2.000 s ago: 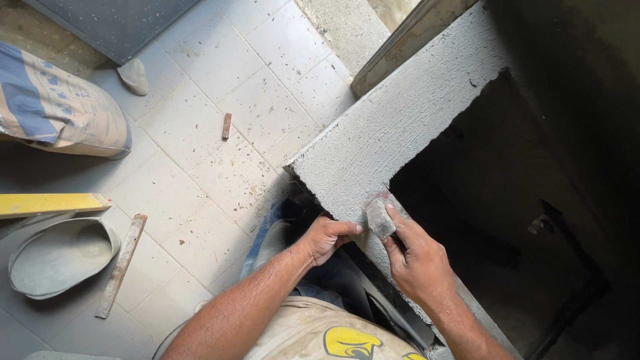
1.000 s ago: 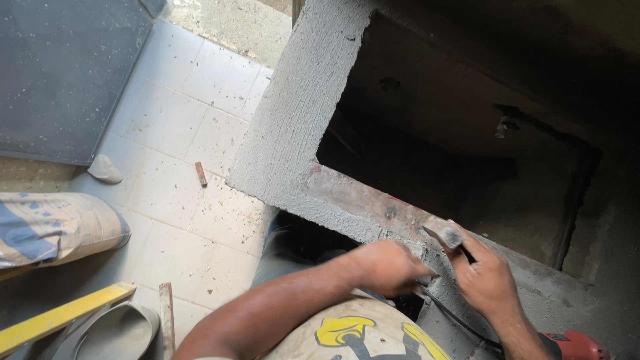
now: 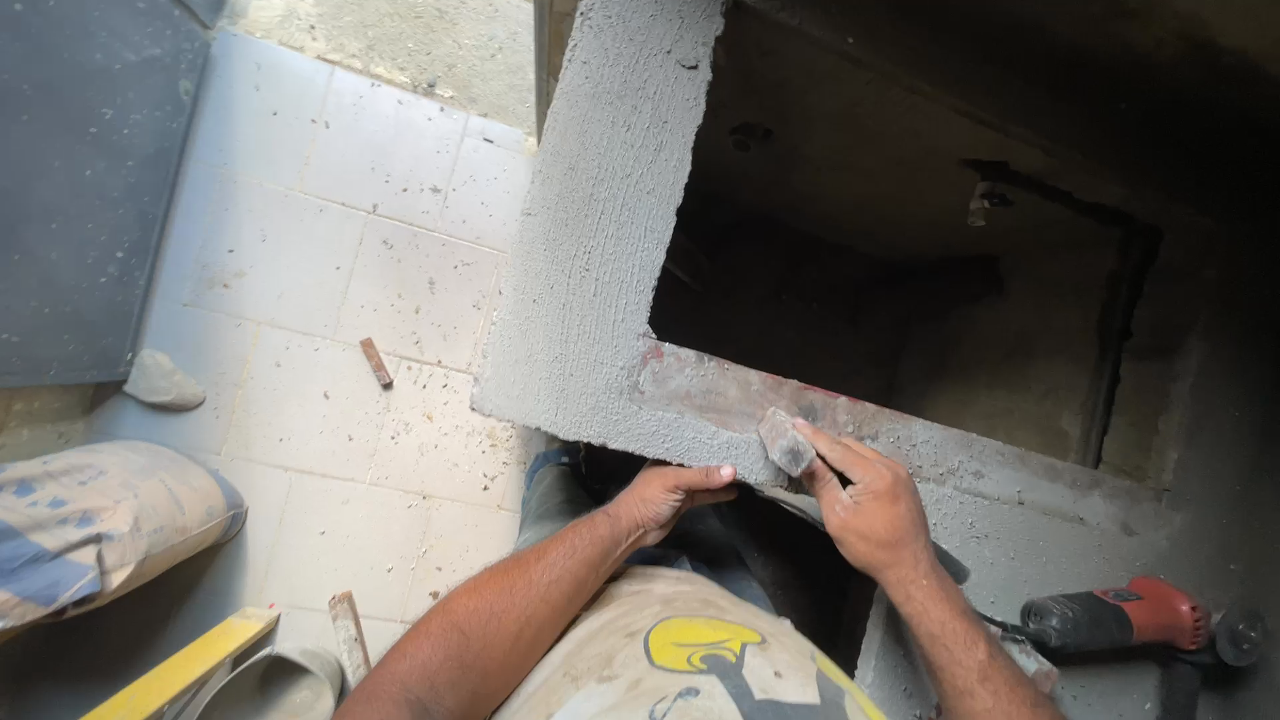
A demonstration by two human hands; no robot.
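Note:
My right hand (image 3: 875,510) pinches a small grey stone-like chunk (image 3: 787,441) between thumb and fingers, touching the rough concrete slab (image 3: 590,300) near its front edge. Beside it, my left hand (image 3: 670,500) rests at the slab's front edge, thumb along the top, fingers partly hidden beneath. The slab surrounds a dark rectangular opening (image 3: 850,260). A bare, reddish-grey strip (image 3: 720,385) runs along the opening's near side.
A red and black angle grinder (image 3: 1130,615) lies at the lower right. On the tiled floor (image 3: 290,260) are a brown fragment (image 3: 376,362), a stone (image 3: 163,381), a filled sack (image 3: 120,520), a yellow level or straightedge (image 3: 185,670), a bucket (image 3: 270,690) and a wood strip (image 3: 348,635).
Since one second ago, my left hand has moved from the cable area back to the slab's front edge. My right hand has moved left along the slab with the chunk. The view has shifted.

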